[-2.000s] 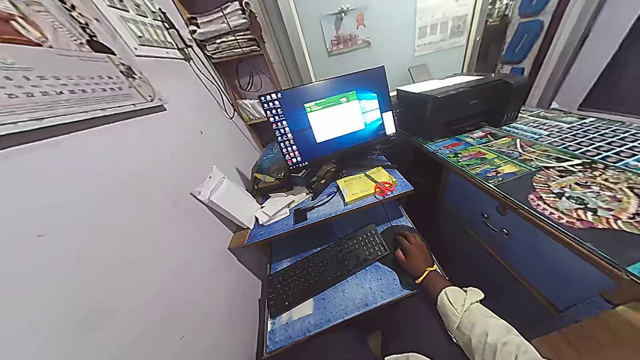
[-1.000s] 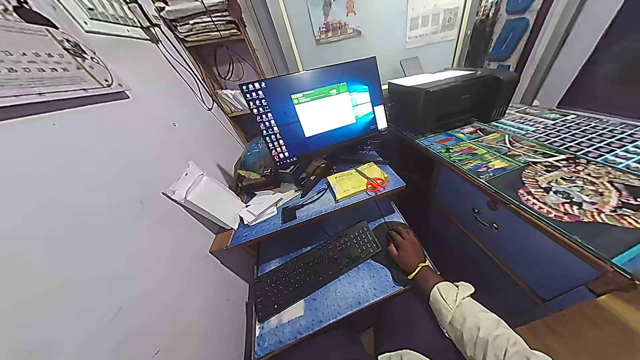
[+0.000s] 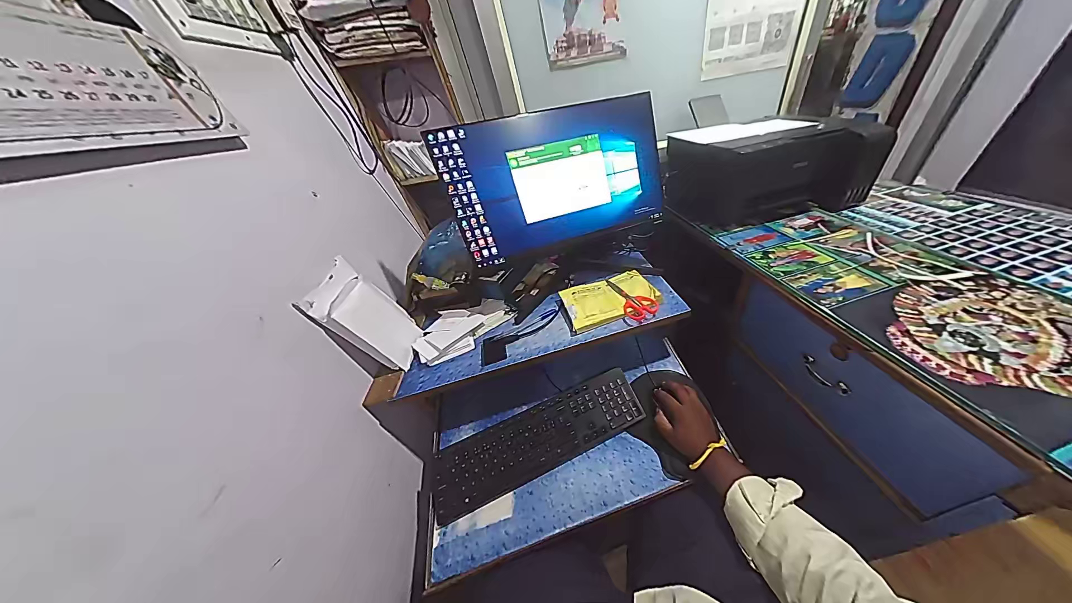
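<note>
My right hand [image 3: 687, 420], with a yellow band at the wrist, rests over a dark computer mouse [image 3: 659, 399] on a black mouse pad [image 3: 670, 461]. Most of the mouse is hidden under the fingers. Just left of the pad, a black keyboard [image 3: 536, 444] lies slanted on the blue keyboard shelf [image 3: 569, 494]. My left hand is out of view; only a bit of pale cloth shows at the bottom edge. Above the shelf, a monitor [image 3: 553, 180] shows a desktop with a green-topped window. Red-handled scissors [image 3: 640, 307] lie on a yellow packet [image 3: 593, 305] before the monitor.
White papers [image 3: 452, 335] and a white envelope or packet [image 3: 360, 310] are at the desk's left, by the wall. A black printer [image 3: 779, 167] stands right of the monitor on a glass-topped counter [image 3: 854, 335] with pictures under it. A blue drawer [image 3: 871, 402] is below.
</note>
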